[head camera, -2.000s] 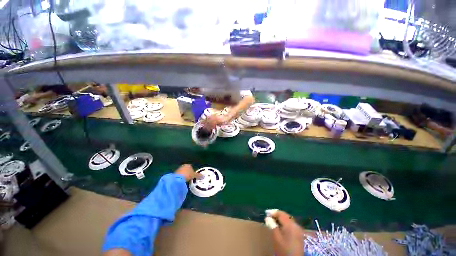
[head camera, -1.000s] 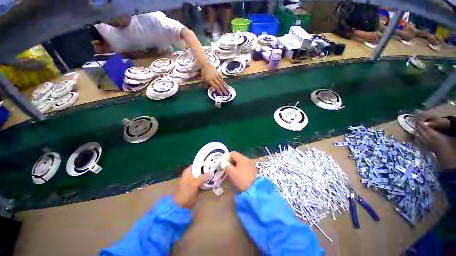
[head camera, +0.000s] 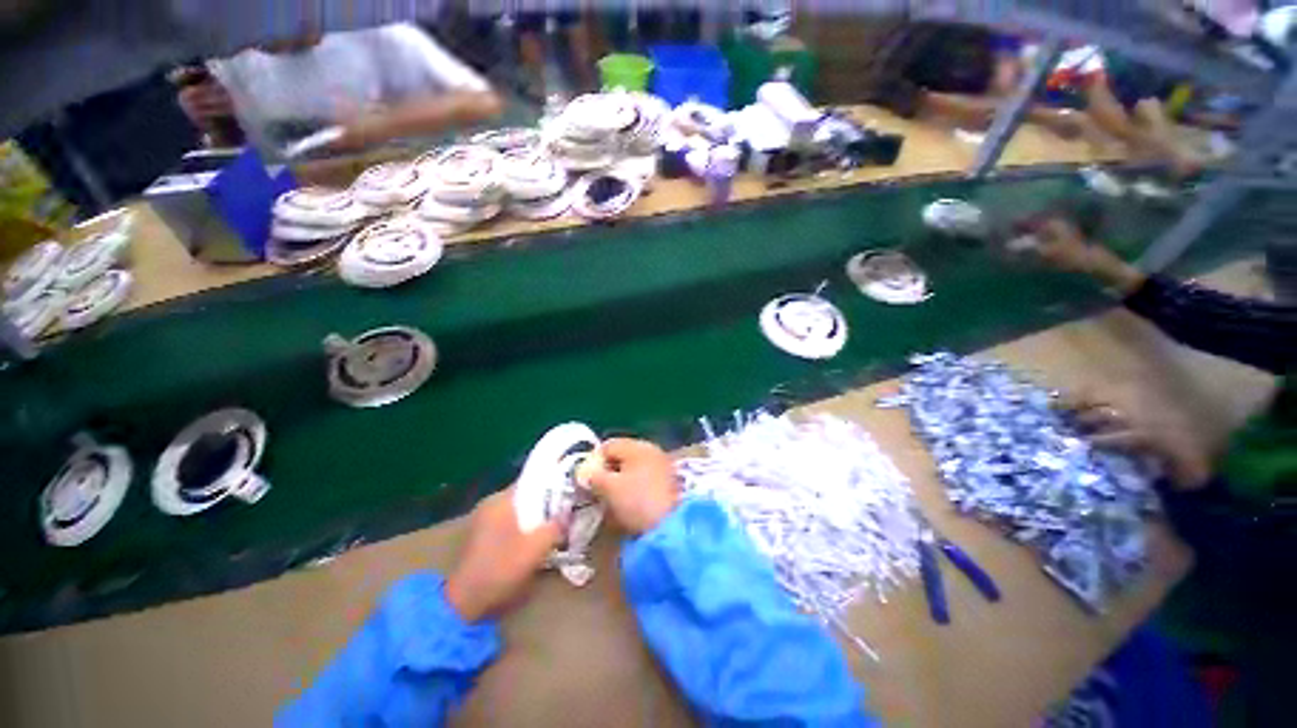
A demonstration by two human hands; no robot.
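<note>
A round white housing (head camera: 552, 474) with dark slots is held up tilted over the bench at the belt's near edge. My left hand (head camera: 498, 552) grips its lower left rim, thumb on its face. My right hand (head camera: 634, 484) has its fingertips at the housing's right side, pinching something small and pale there, mostly hidden by the fingers. A small tab hangs at the housing's lower edge. A heap of white strips (head camera: 818, 505) lies just right of my right hand.
The green belt (head camera: 569, 334) carries several spaced discs. Blue-handled pliers (head camera: 933, 580) lie between the white heap and a heap of blue-grey strips (head camera: 1017, 455). Another person's arm (head camera: 1095, 263) reaches over the belt at right. Stacked housings (head camera: 470, 178) stand on the opposite bench.
Since two seconds ago, my left hand has taken a housing off the belt and both hands have met at it. Over the last second the housing has turned more edge-on. The person opposite has withdrawn a hand from the belt.
</note>
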